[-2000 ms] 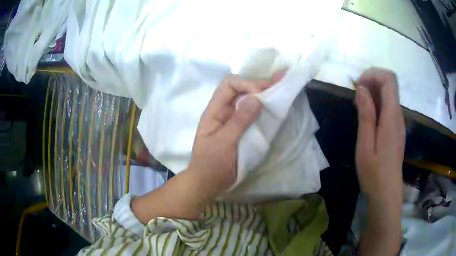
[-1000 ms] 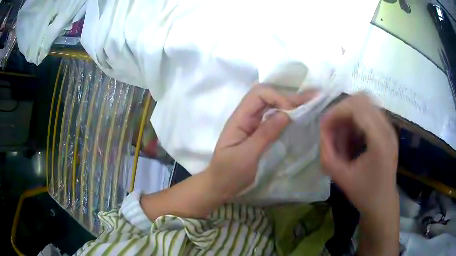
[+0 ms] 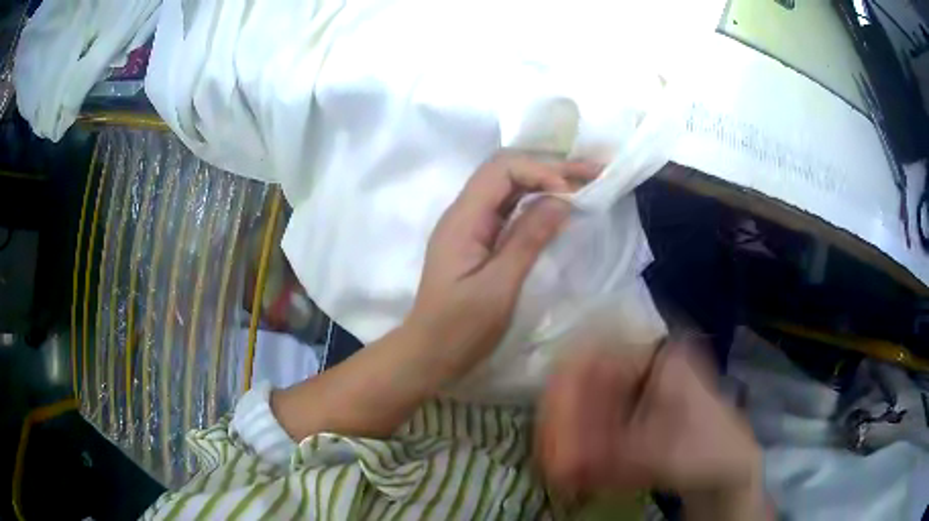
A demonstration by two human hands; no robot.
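Note:
A large white garment piece (image 3: 377,132) fills the centre, draped from the white table over the front edge towards the lap. My left hand (image 3: 489,244) pinches a narrow folded edge of this cloth between thumb and fingers. My right hand (image 3: 642,417) is low at the right of the cloth and strongly blurred by motion. Whether it holds anything cannot be made out.
The white table (image 3: 764,132) has a printed scale near its front edge. A pale machine plate (image 3: 805,41) and a black elongated object (image 3: 881,76) lie at upper right. A plastic-covered rack with yellow bars (image 3: 168,295) stands at left. Gathered white folds (image 3: 76,61) hang upper left.
My right hand has moved from beside the table edge, past the held cloth edge, down towards the lap. My left hand keeps its pinch on the cloth. The view has shifted slightly.

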